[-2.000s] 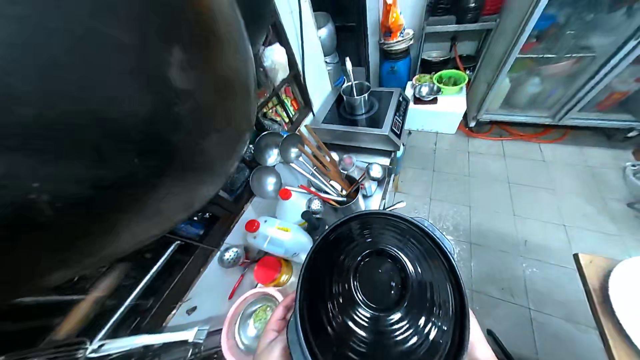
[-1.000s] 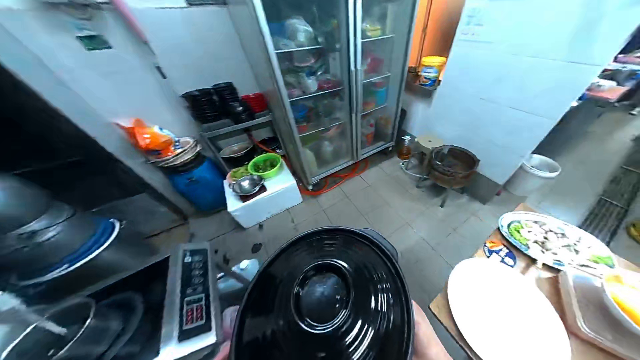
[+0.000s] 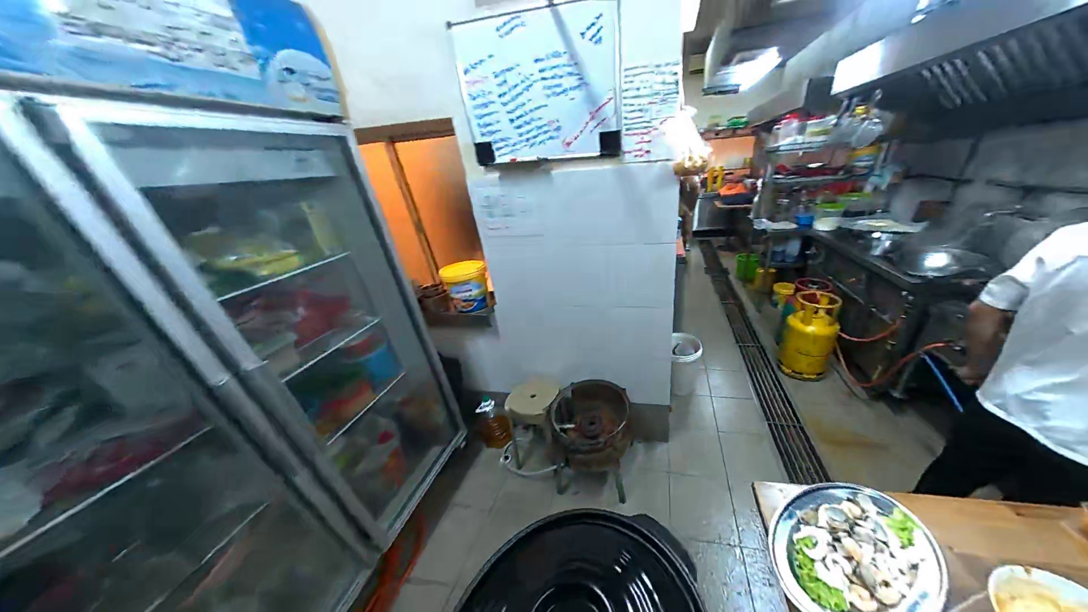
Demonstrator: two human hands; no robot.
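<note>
A black lidded pot (image 3: 586, 561) shows at the bottom middle of the head view, cut off by the lower edge. Neither of my hands is in the frame now. To the pot's right, a round plate of shellfish with green leaves (image 3: 857, 548) lies on a wooden table (image 3: 1003, 531). Beside that plate is a white bowl (image 3: 1033, 591) holding something pale, only partly visible.
Glass-door refrigerator (image 3: 255, 297) on the left; rusty round burner (image 3: 591, 425), stool (image 3: 533, 399) and oil bottle (image 3: 493, 423) ahead. Beyond the table, a person in a white shirt (image 3: 1041, 340) stands by the stoves. A floor drain grate (image 3: 765, 374) and yellow gas cylinder (image 3: 810, 336) are nearby.
The view has swung far right, from the stove to the refrigerator and aisle. The black pot has come along and sits lower in view; my hands, visible at its sides before, have left the frame.
</note>
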